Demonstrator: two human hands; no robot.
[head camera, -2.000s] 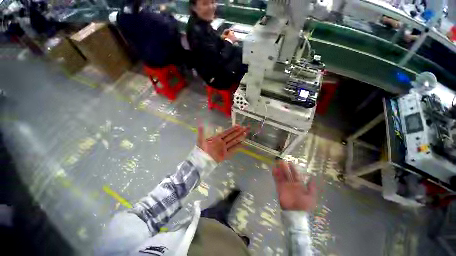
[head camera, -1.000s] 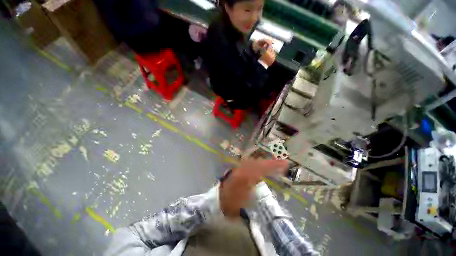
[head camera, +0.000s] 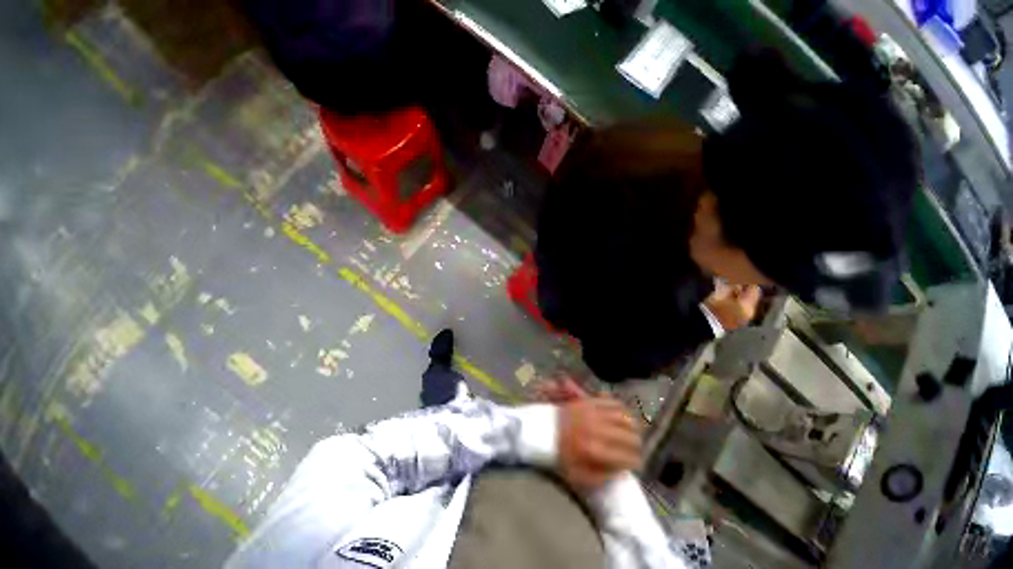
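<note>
My left hand (head camera: 607, 431) and my right hand (head camera: 564, 391) are together in front of my body at the lower middle, blurred and overlapping. Which fingers belong to which hand is hard to tell, and no object shows in them. Both arms have pale sleeves. Just beyond, a person in dark clothing (head camera: 622, 256) sits with their back partly to me at the green bench (head camera: 517, 50). A second dark head, with a cap or dark hair (head camera: 811, 167), leans close on the right. A grey-white machine (head camera: 778, 478) stands right of my hands.
A red plastic stool (head camera: 391, 161) stands at the upper middle, and part of another (head camera: 524, 291) shows beside the seated person. White papers (head camera: 655, 58) lie on the green bench. A yellow line (head camera: 383, 302) crosses the worn grey floor. Dark clothing of another person (head camera: 322, 45) shows at the top.
My hands were apart and open and have come together. The view has moved closer to the bench, stool and seated person. The machine now lies at the lower right, and a second head has appeared.
</note>
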